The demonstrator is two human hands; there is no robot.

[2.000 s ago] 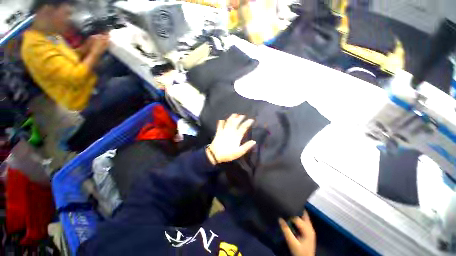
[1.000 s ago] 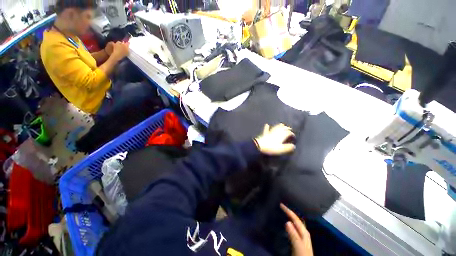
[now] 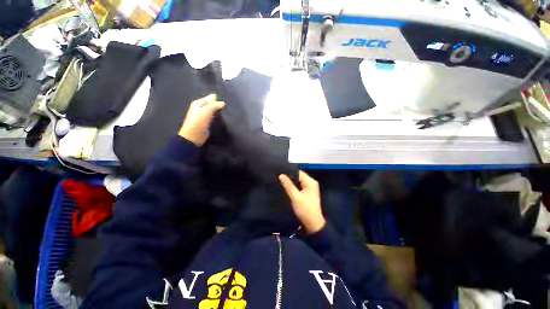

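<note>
A large black garment panel (image 3: 163,102) lies on the white table left of the needle and hangs over the front edge towards my lap. My left hand (image 3: 202,119) pinches the cloth near its middle, where a fold runs up. My right hand (image 3: 306,200) holds the cloth's right edge, thumb on top, just in front of the table edge. A small black cut piece (image 3: 347,89) lies right of the needle under the machine arm. The presser foot (image 3: 306,65) has no black cloth visible beneath it.
The white JACK sewing machine (image 3: 386,36) stands at the back right. Thread snips (image 3: 435,121) lie near its base. A folded black bundle (image 3: 111,81) lies at the table's left. A blue basket (image 3: 49,250) with red cloth (image 3: 89,205) stands at lower left.
The view has swung right to the machine. My left hand has gone from lying on the panel to pinching it. My right hand has come up to the cloth's edge.
</note>
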